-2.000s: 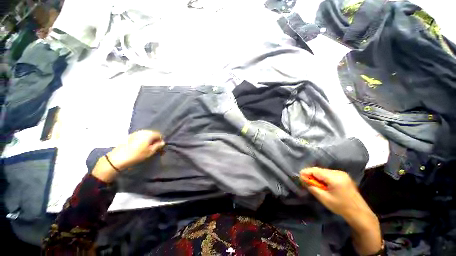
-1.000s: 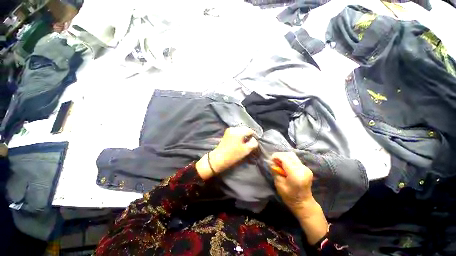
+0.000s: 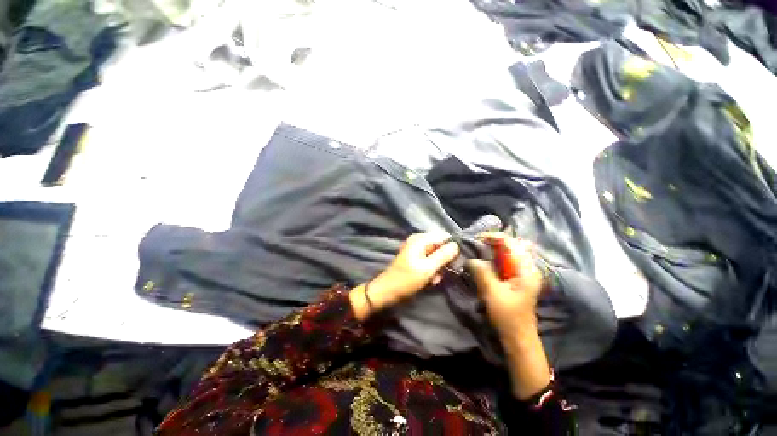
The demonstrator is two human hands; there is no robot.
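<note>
A dark grey garment (image 3: 315, 204) lies spread on the table edge nearest me, with a cuff with small brassy buttons at its left end and black cloth showing in its opening. My left hand (image 3: 426, 262) pinches a fold of the garment near its middle. My right hand (image 3: 509, 279) is just to the right, holding snips with an orange-red handle (image 3: 506, 259). The snips' blades point toward the pinched cloth; the tips are blurred. Any thread is too fine to make out.
The white table (image 3: 162, 170) bears a dark phone-like object (image 3: 65, 154) at left. Another dark garment (image 3: 682, 196) with yellow-green embroidery lies at right. Grey cloth (image 3: 30, 272) is at the left edge, and more dark garments (image 3: 562, 21) lie at the far right.
My left hand has moved right from the garment's left part to its middle. My right hand has moved left and a little up, beside it. The cuff at left has come into view.
</note>
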